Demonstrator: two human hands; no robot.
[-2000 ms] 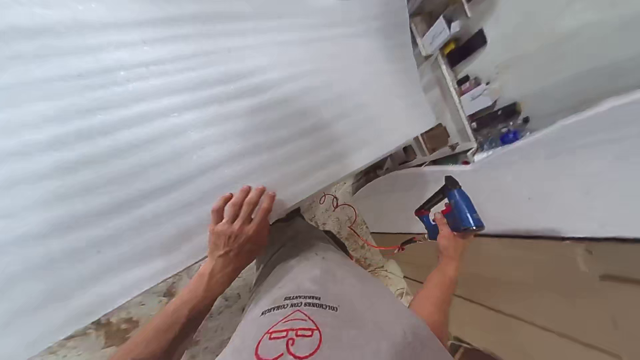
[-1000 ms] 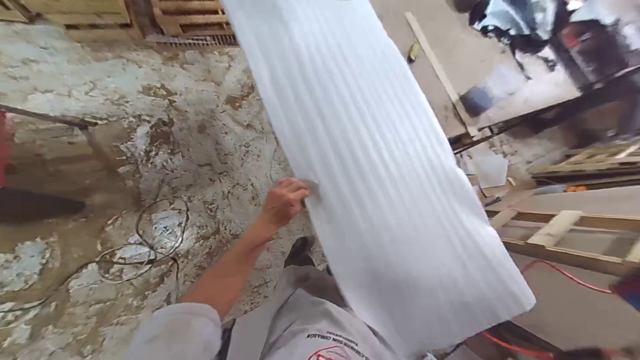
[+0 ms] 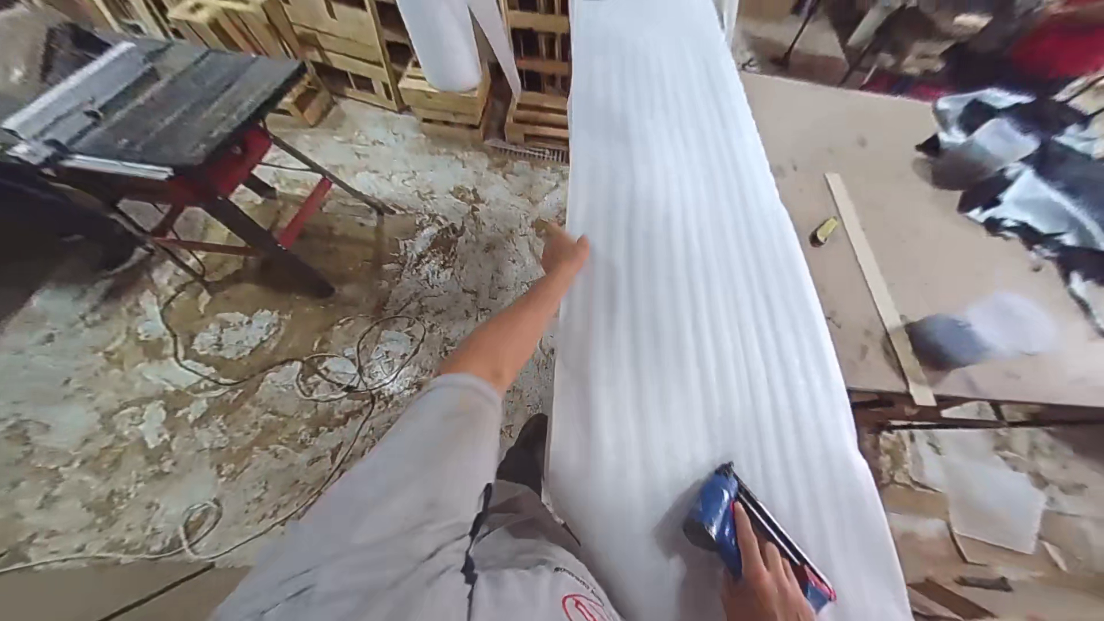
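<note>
A long white foam-like sheet (image 3: 681, 302) stretches away from my body, with faint ridges along its length. My left hand (image 3: 565, 250) is at the sheet's left edge, about halfway along, fingers on or near the edge; whether it grips the edge cannot be told. My right hand (image 3: 763, 573) holds a blue and black pneumatic staple gun (image 3: 718, 517) over the near end of the sheet, with its nose toward the far side. Part of the right hand is cut off by the bottom of the view.
A table saw (image 3: 181, 112) on a red stand is at the upper left. Cables (image 3: 371, 397) lie on the stained floor. Wooden crates (image 3: 444, 103) stand behind. To the right, a table (image 3: 793, 138) bears a wooden strip (image 3: 880, 293), a small yellow tool (image 3: 824, 230) and dark and silvery scraps (image 3: 1044, 172).
The view has swung widely. The staple gun, out of view a second ago, is now over the near end of the sheet in my right hand. My left hand remains at the sheet's left edge.
</note>
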